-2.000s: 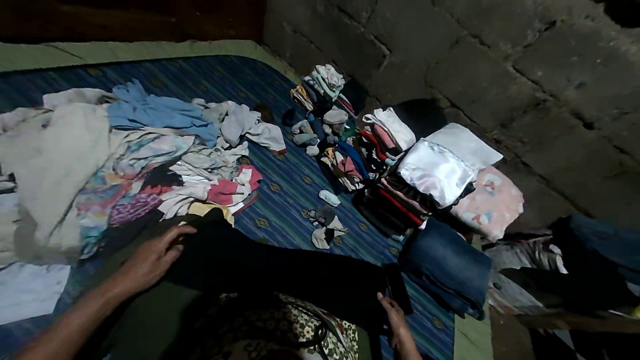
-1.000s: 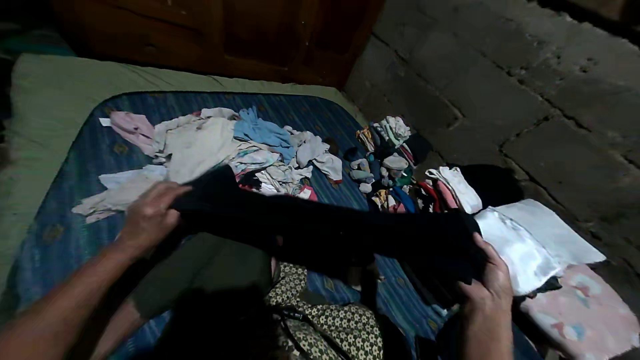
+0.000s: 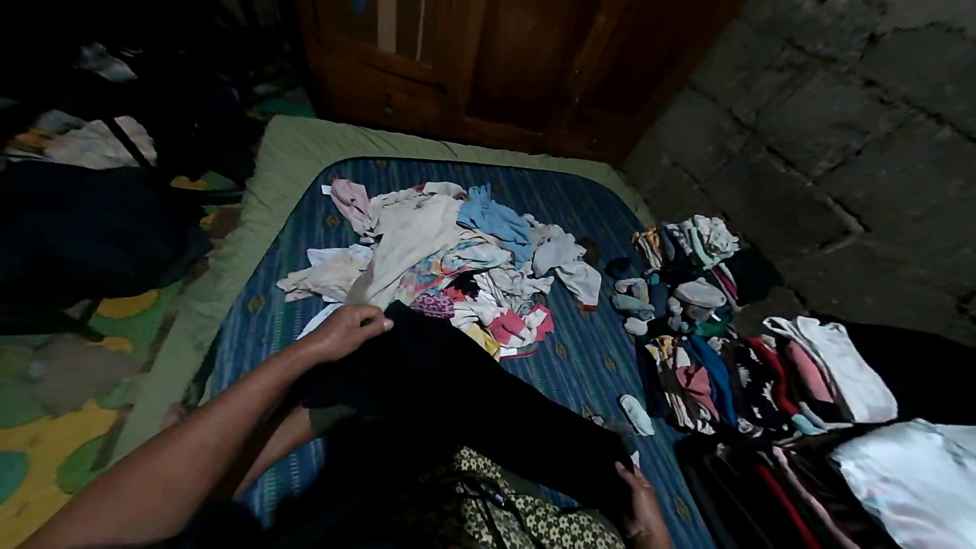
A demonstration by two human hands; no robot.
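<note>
A black garment [image 3: 473, 396] is stretched across my lap between both hands. My left hand [image 3: 351, 332] pinches its upper left end, close to a loose heap of clothes [image 3: 412, 229] on the blue patterned mat [image 3: 572, 374]. At the garment's lower right end, my right hand [image 3: 642, 499] grips the edge; its fingers are partly hidden by the cloth. A small pale folded item [image 3: 636, 415] lies on the mat just above the right hand.
Folded clothes [image 3: 717, 381] stand in rows at the right, with a shiny white folded cloth [image 3: 907, 476] nearest. A block wall [image 3: 793, 152] rises behind them. A wooden cabinet [image 3: 488, 69] borders the far end. Patterned flooring [image 3: 84, 427] lies to the left.
The black garment was held up and stretched nearly level a second ago; now it slants down to the right, with my right hand lower. The view has swung left since the first frame.
</note>
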